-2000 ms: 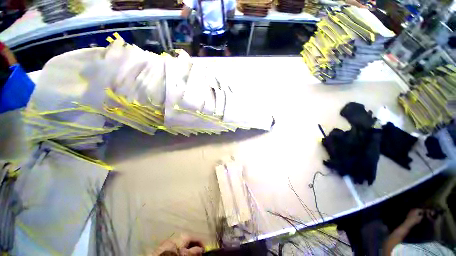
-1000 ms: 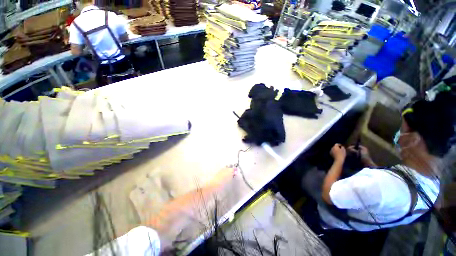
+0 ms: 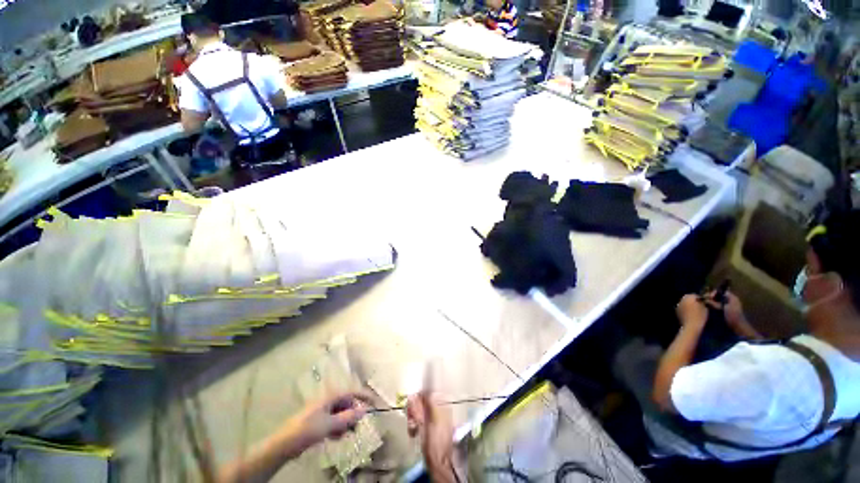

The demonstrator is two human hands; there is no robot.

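My left hand (image 3: 338, 416) and my right hand (image 3: 429, 422) are over the table's near edge. A thin dark cord (image 3: 387, 409) runs between their fingertips and on to the right past my right hand. A small bundle of pale strips (image 3: 354, 451) lies on the table, partly behind my left hand. A grey panel with yellow edging (image 3: 528, 429) is low in front of me, right of my right hand; loose hairs cross it and blur its detail.
Grey panels (image 3: 123, 269) are fanned out at left. Black fabric pieces (image 3: 533, 241) lie mid-table. Yellow-edged stacks (image 3: 471, 99) stand at the far end. A seated person (image 3: 754, 377) is close at right; another person (image 3: 231, 90) is beyond the table.
My left arm has drawn back from its reach across the table. Both hands are now together with the cord between them. The view has shifted slightly left since a second ago.
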